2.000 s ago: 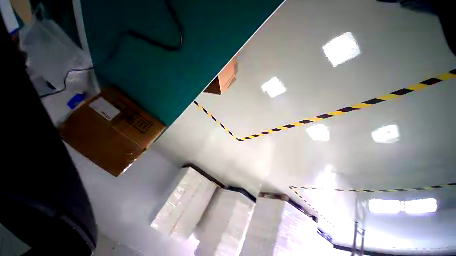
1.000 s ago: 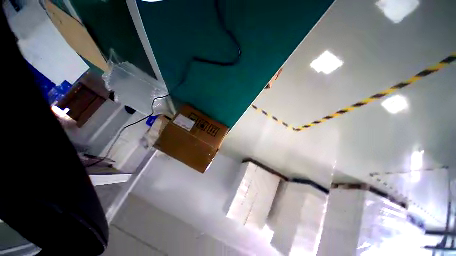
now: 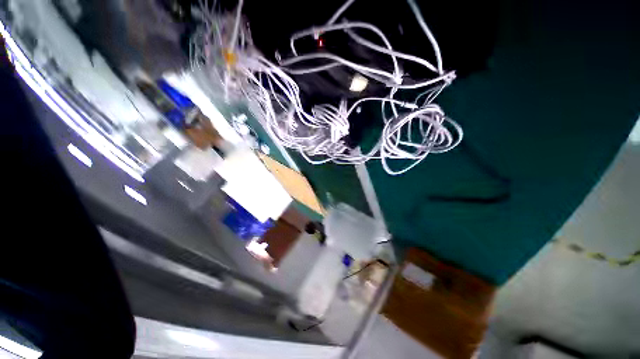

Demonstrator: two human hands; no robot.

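A tangled heap of white cables (image 3: 421,133) lies at the top middle of the picture, partly over the green mat (image 3: 456,217) and partly over a dark area. Some of the cables are coiled in loose loops. A small orange-yellow spot and a small pale piece show among them. A dark cord (image 3: 470,199) lies on the mat, blurred. Neither of my hands is in the picture.
A brown carton (image 3: 438,301) with a white label stands at the mat's lower end. A translucent bag (image 3: 351,228) is beside it. Blue items (image 3: 245,221) lie farther left. Dark clothing fills the left edge. Yellow-black tape (image 3: 596,254) marks the floor at right.
The view has swung, so the mat, carton and bag sit farther right and lower. The white cable heap has come into view. The white stacks have mostly left the picture.
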